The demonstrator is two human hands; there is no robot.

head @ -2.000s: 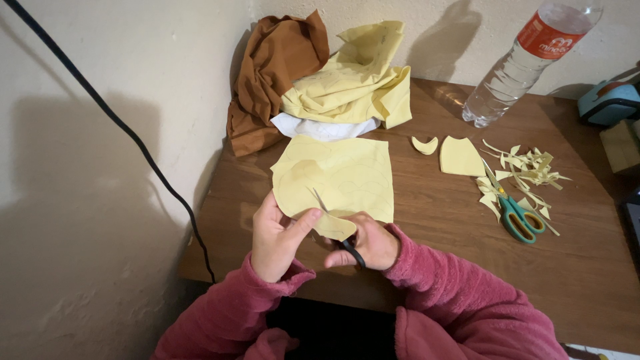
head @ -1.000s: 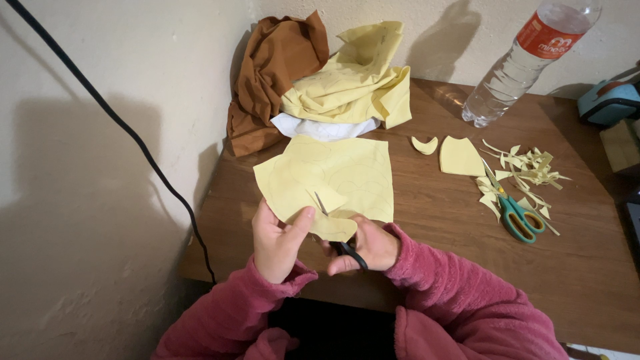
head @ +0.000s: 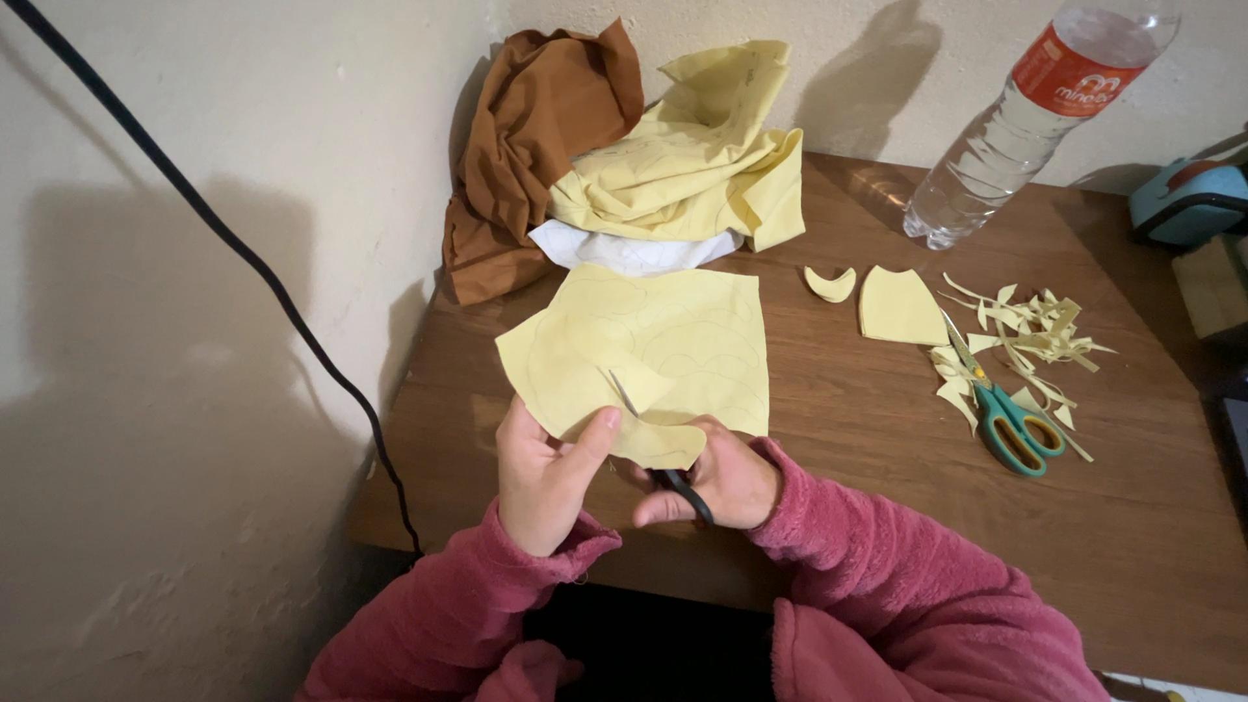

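Note:
My left hand (head: 551,473) pinches the lower edge of a piece of pale yellow fabric (head: 575,361) between thumb and fingers. In my right hand (head: 717,483) are black-handled scissors (head: 687,492); their handle shows below the fabric and one blade tip pokes out above it, with the rest hidden by the cloth. A curved flap of the fabric lies over the scissors. Behind it, a larger yellow fabric sheet (head: 717,361) with drawn curved outlines lies on the table.
Brown cloth (head: 546,117), yellow cloth (head: 673,175) and white fabric (head: 639,249) are bunched near the wall. Right of them stand a water bottle (head: 1004,146), cut pieces (head: 902,307), a crescent (head: 831,284), scraps (head: 1053,336) and green-handled scissors (head: 1019,429). A black cable (head: 234,244) hangs left.
The held fabric has turned and spread out, its left corner now sticking out to the left beyond my left hand. Both hands have stayed in nearly the same place.

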